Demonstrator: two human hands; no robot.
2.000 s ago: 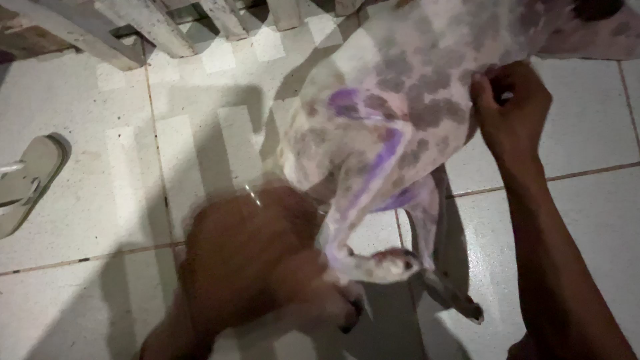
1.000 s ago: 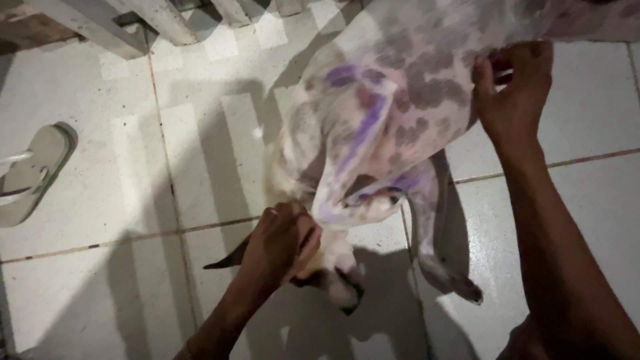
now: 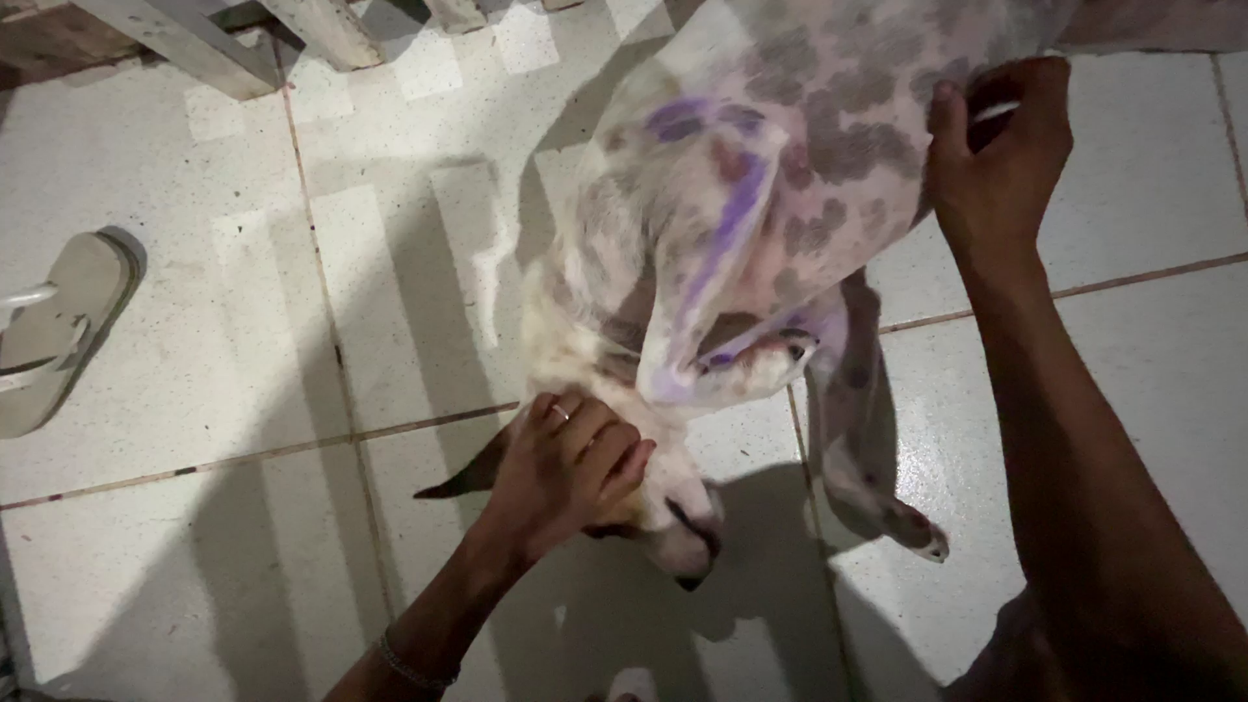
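A dog with short pale fur and grey spots (image 3: 868, 88) lies on its side or back on the floor, its head toward me. Purple stain marks its shoulder, folded front leg and chest, with reddish patches nearby. My left hand (image 3: 575, 468), wearing a ring, rests with curled fingers on the dog's head beside a dark ear (image 3: 478, 463); the muzzle (image 3: 682, 526) shows to its right. My right hand (image 3: 1004, 146) touches the dog's belly edge, thumb and fingers bent with a gap between them. Whether it pinches skin I cannot tell.
Pale floor tiles (image 3: 156, 565) with brown joints lie under the dog. A light flip-flop (image 3: 73, 331) is at the far left. White slats of a gate or railing (image 3: 185, 49) stand along the top left, and striped shadows cross the tiles.
My left hand, blurred and lower left of the dog's folded leg two seconds ago, is now on its head. My right hand stays at the belly edge.
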